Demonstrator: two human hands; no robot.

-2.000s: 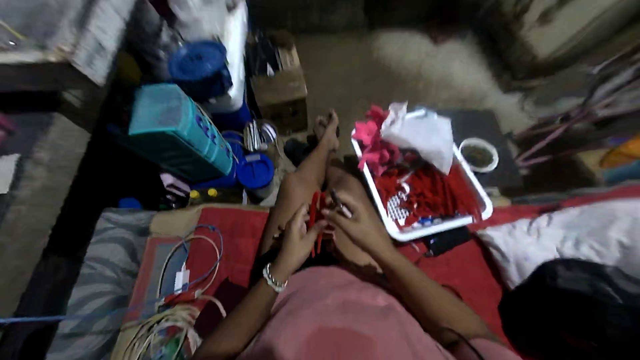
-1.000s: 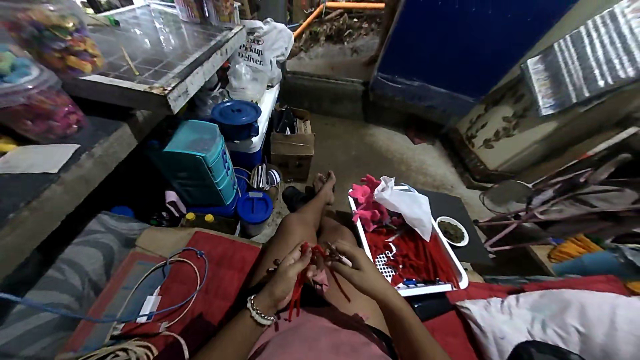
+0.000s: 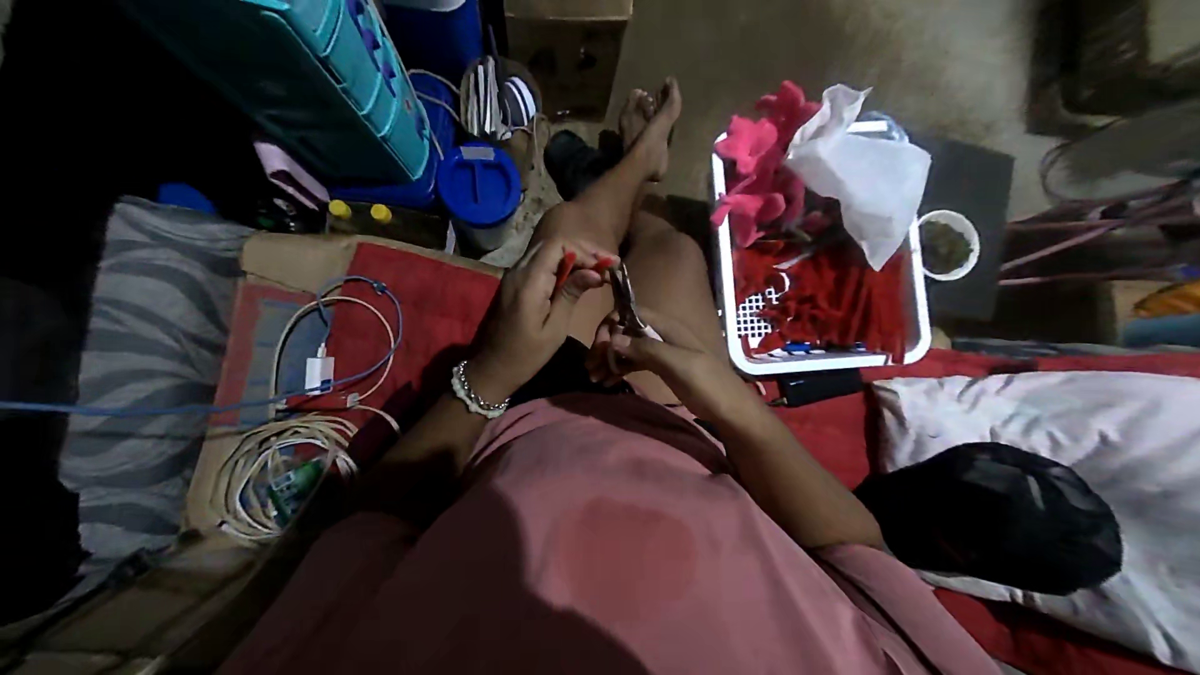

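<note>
Above my lap, my left hand (image 3: 534, 309) pinches a red strip, probably pipe cleaner, whose red ends (image 3: 566, 269) stick out by the fingertips. My right hand (image 3: 647, 352) grips a pair of scissors (image 3: 624, 295), with the blades pointing up beside the left fingertips and close to the red material. Whether the blades touch it I cannot tell. To the right stands a white plastic basket (image 3: 825, 366) holding many red fuzzy strips (image 3: 834, 300), pink fuzzy flowers (image 3: 750, 145) and a crumpled white sheet (image 3: 867, 183).
Right of the basket is a round white container (image 3: 949, 245). A black bag (image 3: 998, 516) rests on a white pillow (image 3: 1106, 441). Coiled cables (image 3: 281, 469) lie at left on cardboard and red cloth. Beyond them stand teal drawers (image 3: 356, 84) and a blue-lidded tub (image 3: 478, 185).
The view has tilted down since one second ago. The long red strands that hung below my hands then no longer show there, and the scissors now point up beside the left fingertips.
</note>
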